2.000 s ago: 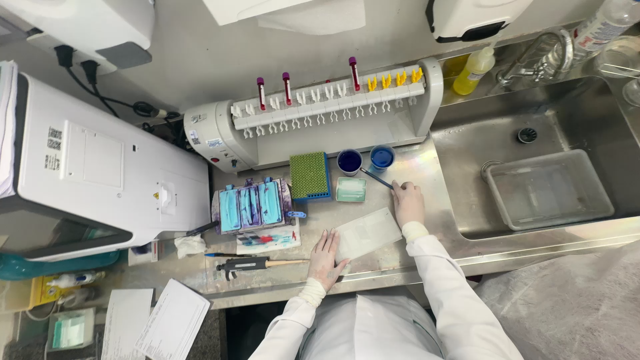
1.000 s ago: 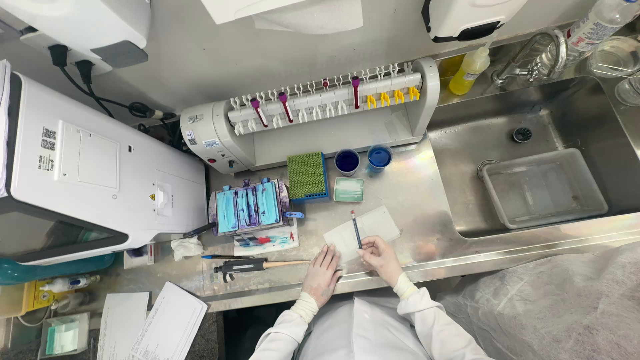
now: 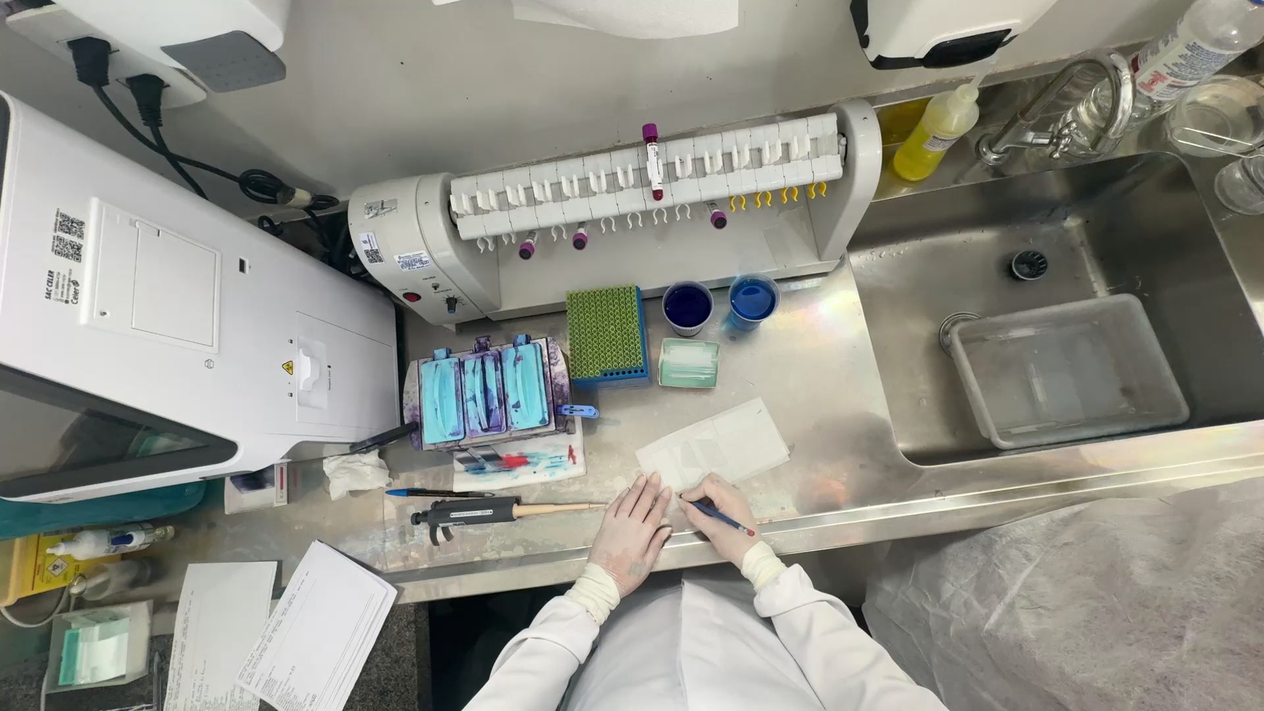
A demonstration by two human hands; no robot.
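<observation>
My right hand (image 3: 724, 515), in a thin glove, grips a dark pencil or pen (image 3: 721, 516), its tip down near the lower edge of a whitish sheet (image 3: 741, 439) on the steel bench. Gloved too, my left hand (image 3: 632, 523) lies flat with fingers together at the sheet's lower left corner; whether anything is under it I cannot tell. Faint clear rectangles, perhaps glass slides, lie on the sheet. Just left of my left hand is a micropipette (image 3: 474, 512) with a tan tip. Above the sheet stand a small box of glass slides (image 3: 688, 363) and two cups of blue liquid (image 3: 687, 307).
A tube rotator (image 3: 652, 178) with purple-capped tubes spans the back. Left are a green pipette-tip rack (image 3: 604, 336), a staining tray (image 3: 484, 390), a white analyzer (image 3: 197, 296) and printed papers (image 3: 321, 627). A steel sink (image 3: 889, 395) holding a plastic tub (image 3: 1076, 370) is at right.
My right hand has moved from the sheet's right side to its lower edge, beside my left hand, with the pencil or pen in it. The tube rotator has turned.
</observation>
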